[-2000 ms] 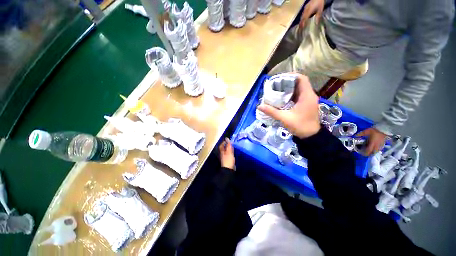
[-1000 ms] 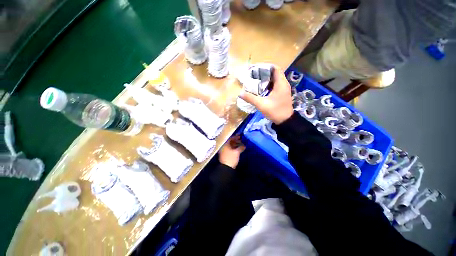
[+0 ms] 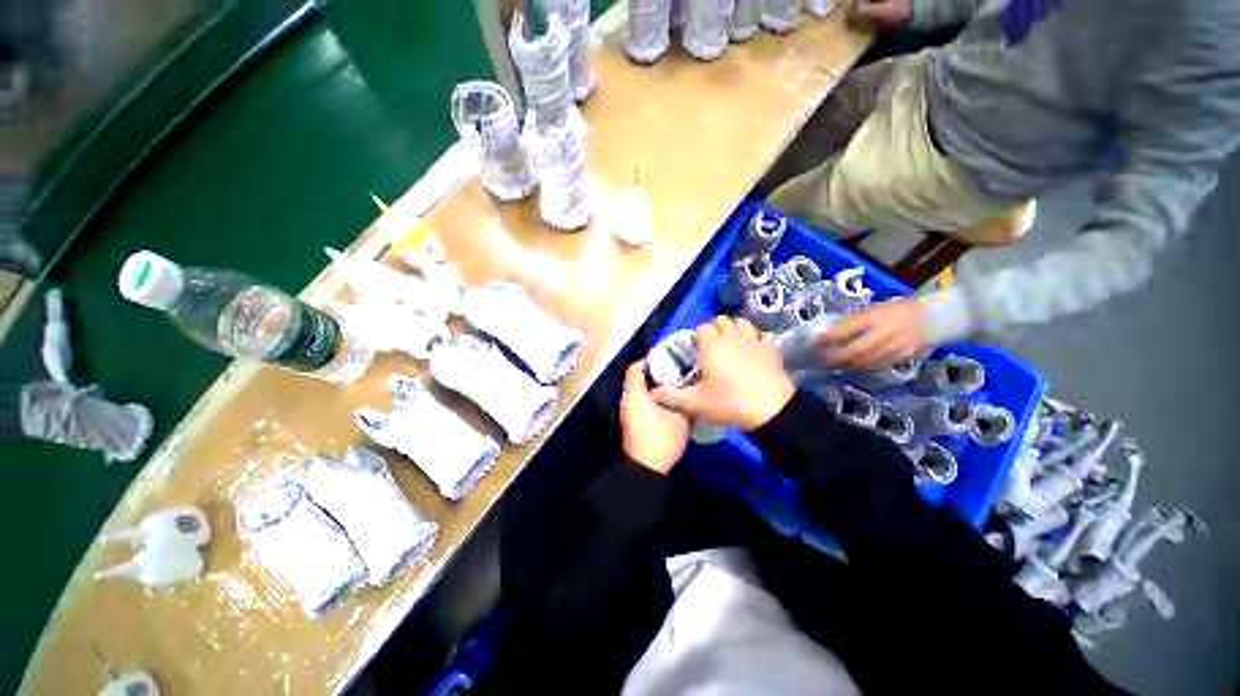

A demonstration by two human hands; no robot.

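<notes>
A grey-white sleeve part [image 3: 675, 359] stands with its open rim up above the near corner of the blue tray [image 3: 1013, 462]. My left hand [image 3: 653, 424] grips it from the near left side. My right hand [image 3: 734, 374] grips it from the right, its fingers beside the rim. The lower part of the sleeve is mostly hidden by my hands. More sleeves [image 3: 938, 413] stand upright in the tray. Several sleeves [image 3: 433, 438] lie in a row on the tan bench [image 3: 653, 272]. A small white glue bottle [image 3: 632, 215] stands on the bench with its nozzle up.
A neighbour's hand [image 3: 877, 335] reaches into the tray from the right. A water bottle [image 3: 252, 320] lies at the bench's left side. Sleeves [image 3: 558, 163] stand at the back. Long-armed grey parts [image 3: 1088, 517] are heaped at lower right. The green conveyor [image 3: 272, 150] runs along the left.
The sleeve in my right hand has moved down from above the bench edge to the tray's near corner. My left hand has come up onto it. The neighbour's hand has returned over the tray.
</notes>
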